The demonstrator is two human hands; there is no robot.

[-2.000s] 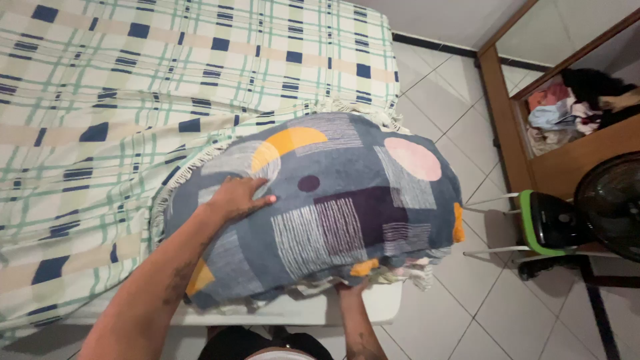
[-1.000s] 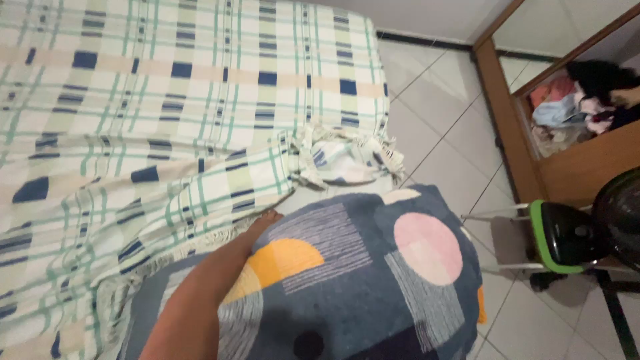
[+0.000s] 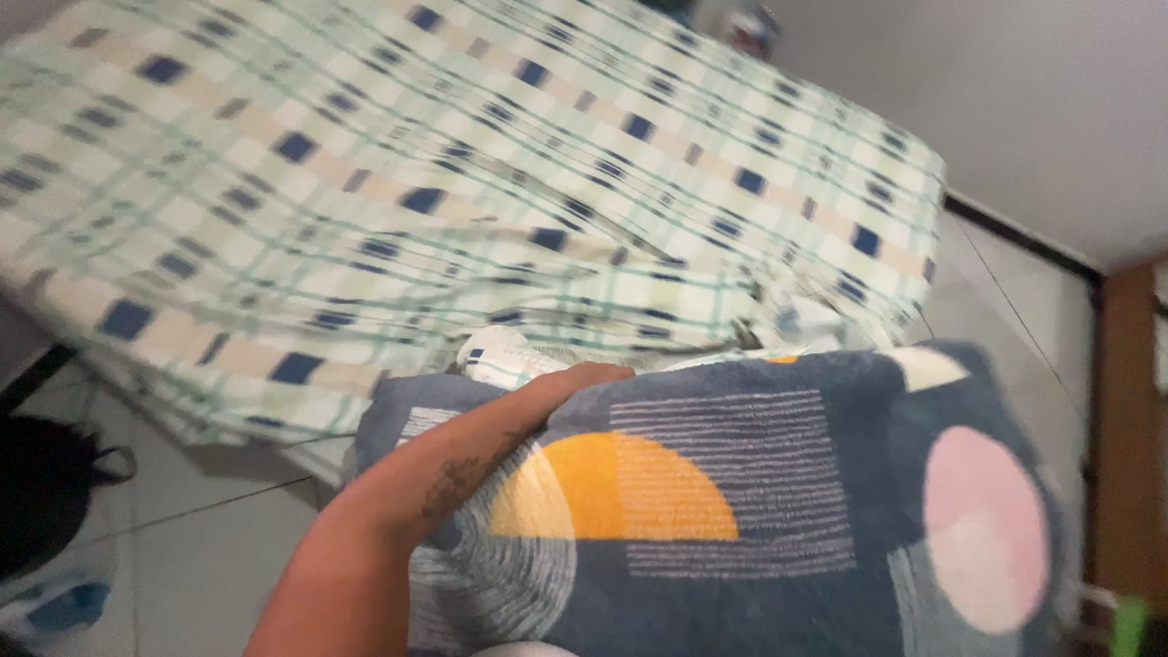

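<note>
A bulky blue-grey blanket (image 3: 757,484) with orange, pink and striped shapes fills the lower middle of the view, close to my body. My left hand (image 3: 598,372) reaches over its far upper edge, and the fingers are mostly hidden behind the fabric. The tattooed left forearm lies across the blanket's left part. My right hand is out of sight. Beyond the blanket, a plaid sheet (image 3: 456,164) in green, white and navy covers the bed, rumpled near the blanket. Bunched white patterned cloth (image 3: 502,354) shows just past my left hand.
Grey tiled floor (image 3: 210,529) lies to the left, with a black bag (image 3: 46,493) and a blurred blue-and-white item (image 3: 64,602) on it. A wooden furniture frame (image 3: 1131,438) stands at the right edge, a green edge (image 3: 1130,625) below it. A wall rises behind the bed.
The blanket, lying at the bed's near edge two seconds ago, is now raised closer to me, with my left hand at its far edge. The view has swung left.
</note>
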